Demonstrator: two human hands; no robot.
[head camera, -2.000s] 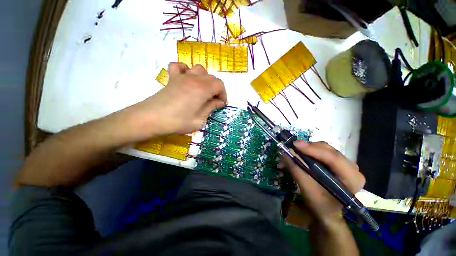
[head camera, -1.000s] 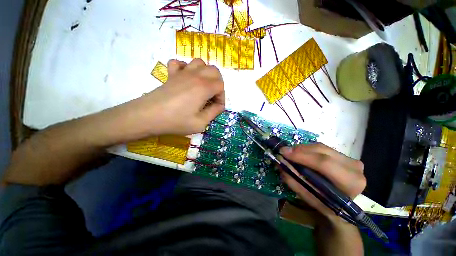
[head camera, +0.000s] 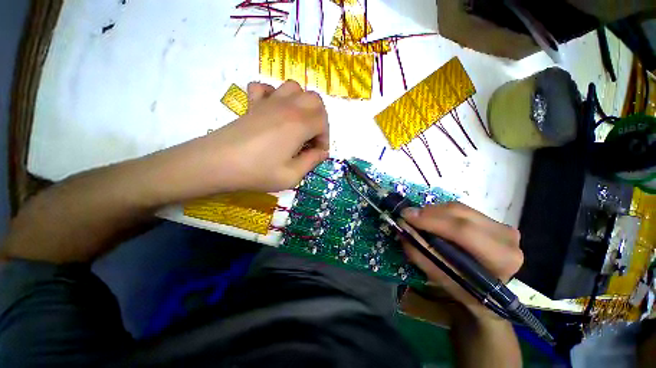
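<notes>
My right hand (head camera: 464, 248) grips the black soldering iron (head camera: 460, 262), its metal tip at the upper left part of the green PCB panel (head camera: 338, 219). A thin tube runs along the iron. My left hand (head camera: 288, 136) is closed at the panel's upper left corner, fingertips pinched; what it pinches is mostly hidden, apparently a lead wire. A small amber taped piece (head camera: 234, 99) shows beyond this hand. Another amber taped piece (head camera: 231, 213) lies at the panel's left edge, with red and dark leads running onto the board.
Two amber strips with leads lie beyond the panel, one straight (head camera: 316, 68), one tilted (head camera: 426, 104). More leads lie at the top. A tip cleaner pot (head camera: 532, 109), black box (head camera: 557, 215) and green-rimmed spool (head camera: 636, 147) stand right. A cardboard box (head camera: 478, 32) is at the top.
The iron tip has moved from above the panel's upper edge down onto its upper left part. The view has shifted slightly. My left hand stays closed by the corner.
</notes>
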